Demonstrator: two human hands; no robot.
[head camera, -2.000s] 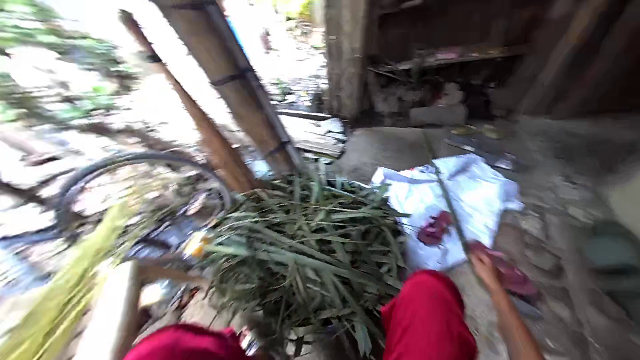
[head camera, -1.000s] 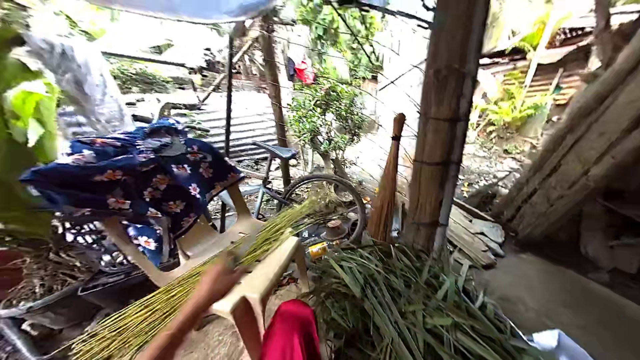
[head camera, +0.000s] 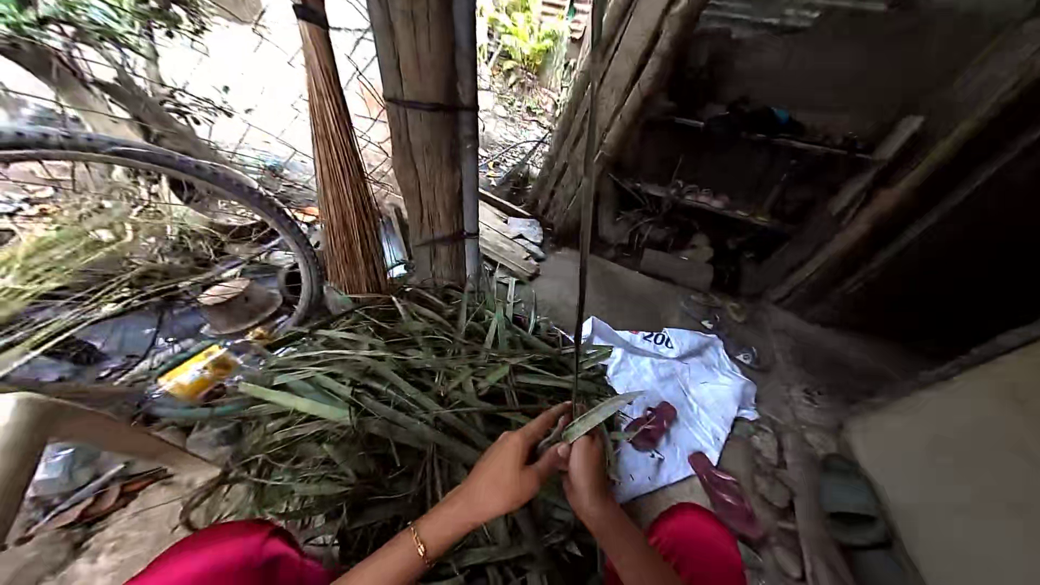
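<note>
Both of my hands meet over a heap of green leaf strips (head camera: 390, 406) between my red-clad knees. My left hand (head camera: 516, 471), with a bracelet at its wrist, pinches the base of a long upright palm leaf rib (head camera: 582, 268). Just beside it my right hand (head camera: 587, 471) is closed on the same piece, fingers nearly touching the left ones. A pale green leaf blade (head camera: 600, 414) sticks out at an angle from between the hands. The lower end of the rib is hidden by the fingers.
A stick broom (head camera: 337, 162) leans by a wooden post (head camera: 422, 138); a bicycle wheel (head camera: 301, 244) stands left. At right lie a white shirt (head camera: 691, 374), reddish flip-flops (head camera: 727, 500) and a dark green slipper (head camera: 849, 500). A plastic chair (head camera: 97, 447) is at lower left.
The view has swung right and down. My left hand, over the bundle of thin ribs by the chair a second ago, is now beside my right hand at the upright rib.
</note>
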